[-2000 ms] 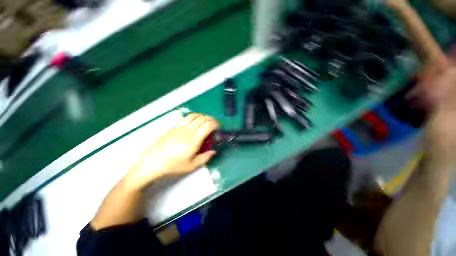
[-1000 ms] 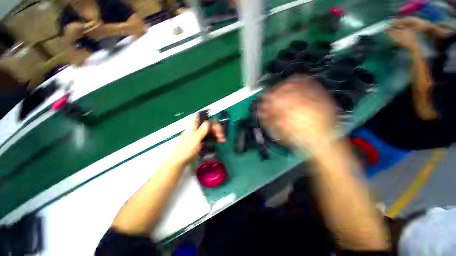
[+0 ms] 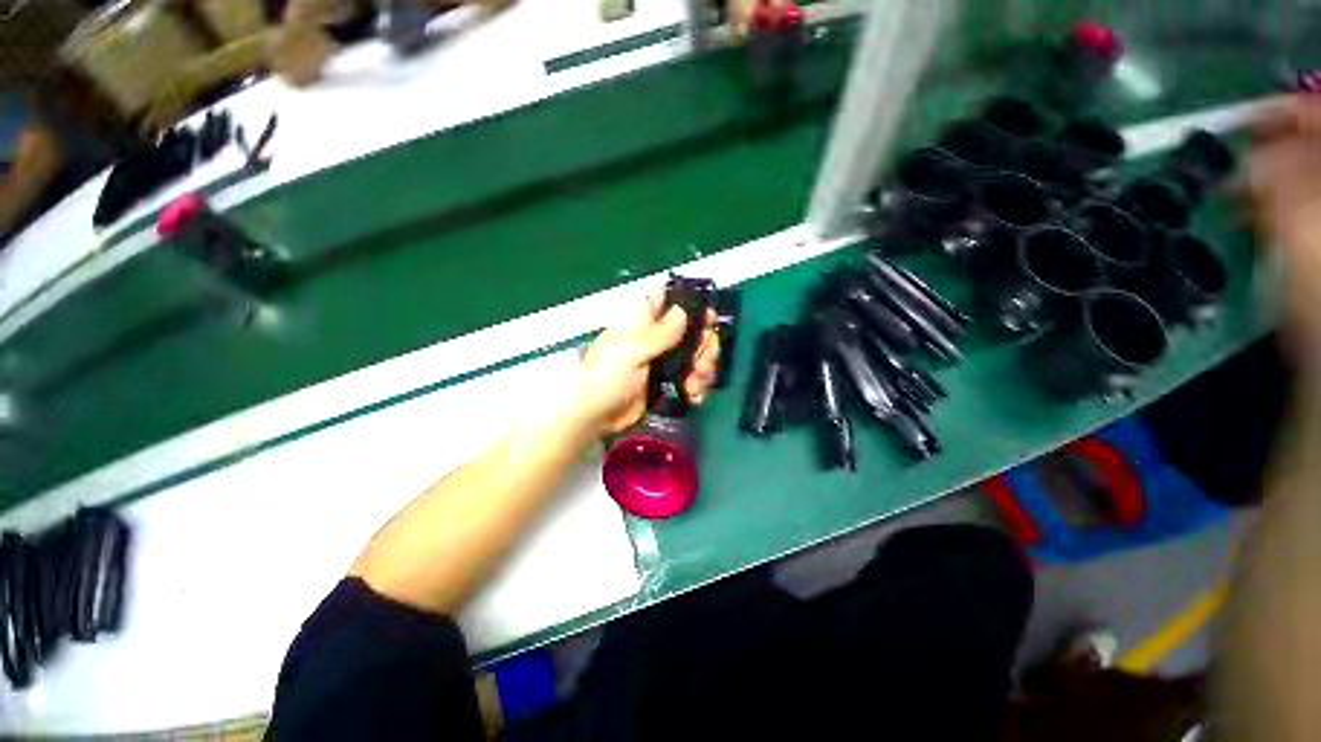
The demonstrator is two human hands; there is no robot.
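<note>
My left hand is closed around the black handle of a hair dryer body. Its glossy pink end ring faces up towards me, just over the right edge of the white sheet. A loose pile of long black handle shells lies on the green surface to the right. What looks like my right hand is at the right edge, blurred and cut off, with its forearm below; whether it holds anything cannot be told.
Black barrel housings stand grouped at the right. More black parts lie at the far left. Beyond a white rail and post, a green belt carries pink-ended bodies. A blue container with red rings is below the bench edge.
My right hand has moved from over the handle pile to the right edge. My left hand still holds the body, now slightly further right in view. The view has shifted.
</note>
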